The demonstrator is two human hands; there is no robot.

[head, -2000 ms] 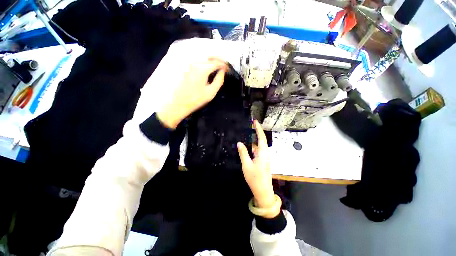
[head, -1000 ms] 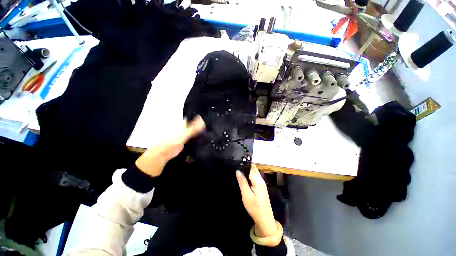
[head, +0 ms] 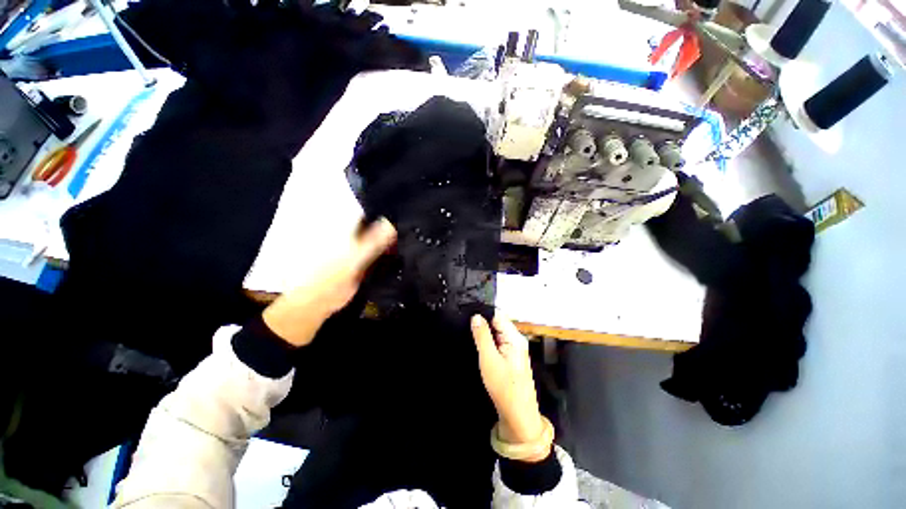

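Note:
The black garment piece (head: 427, 149) lies on the white table left of the overlock machine (head: 596, 189) and hangs over the front edge onto my lap. Its sheer beaded mesh panel (head: 432, 234) shows small shiny dots. The garment's right edge runs beside the presser foot area (head: 514, 189). My right hand (head: 509, 373) pinches the garment edge at the table's front edge. My left hand (head: 333, 273) lies at the garment's left side, its fingertips blurred against the cloth; whether it grips cannot be told.
A large black garment pile (head: 189, 169) covers the left. Orange-handled scissors (head: 55, 166) lie far left. A black bundle (head: 760, 308) hangs off the table's right end by the wall. Black thread cones (head: 844, 91) stand upper right. A small yellow box (head: 832, 210) is by the wall.
My left hand moved from near the needle area down to the garment's left side. My right hand moved down to the table's front edge. The garment now lies spread, more of its mesh showing.

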